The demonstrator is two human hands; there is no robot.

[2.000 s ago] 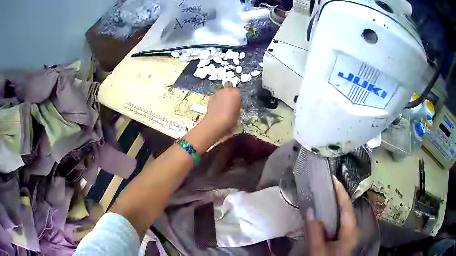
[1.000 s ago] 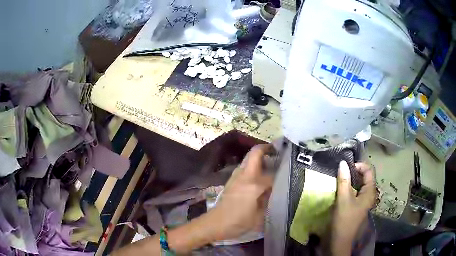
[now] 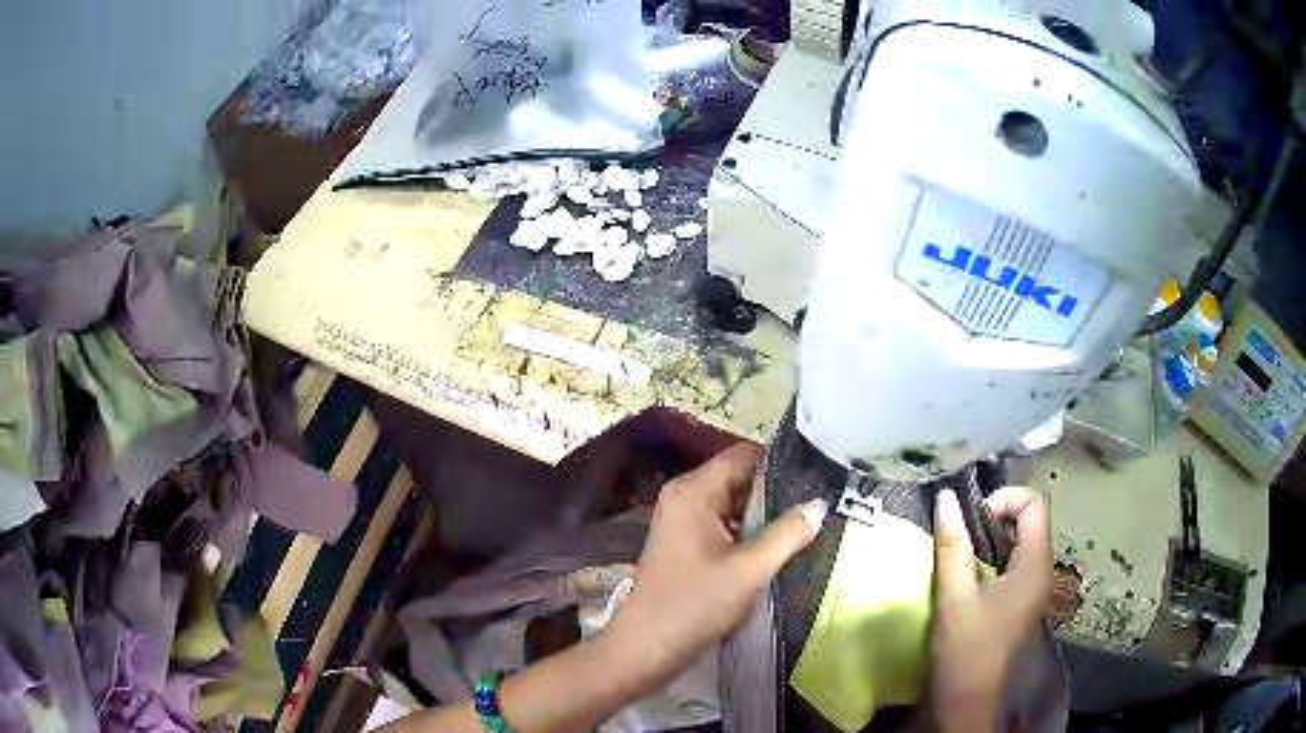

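Observation:
The dark garment (image 3: 752,630) lies under the white JUKI machine head (image 3: 988,272), its finely ribbed dark band at the needle area. A yellow-green panel (image 3: 867,616) lies on the cloth between my hands. The small metal frame of the work clamp (image 3: 859,504) sits on the band just above the panel. My left hand (image 3: 702,566) holds the garment at the left of the clamp, thumb near the frame. My right hand (image 3: 988,602) holds the band at the right of the clamp. The needle tip is hidden under the head.
White roundish pieces (image 3: 580,222) lie loose on the dark patch of the table (image 3: 387,272), before a plastic bag (image 3: 523,86) with handwriting. Heaped garments (image 3: 129,430) hang at left by slatted wood (image 3: 337,573). A control panel (image 3: 1253,387) stands far right.
My left hand has come from the white pieces to the garment. The band and yellow-green panel now lie at the clamp; since a second ago, the left thumb has moved up beside the frame.

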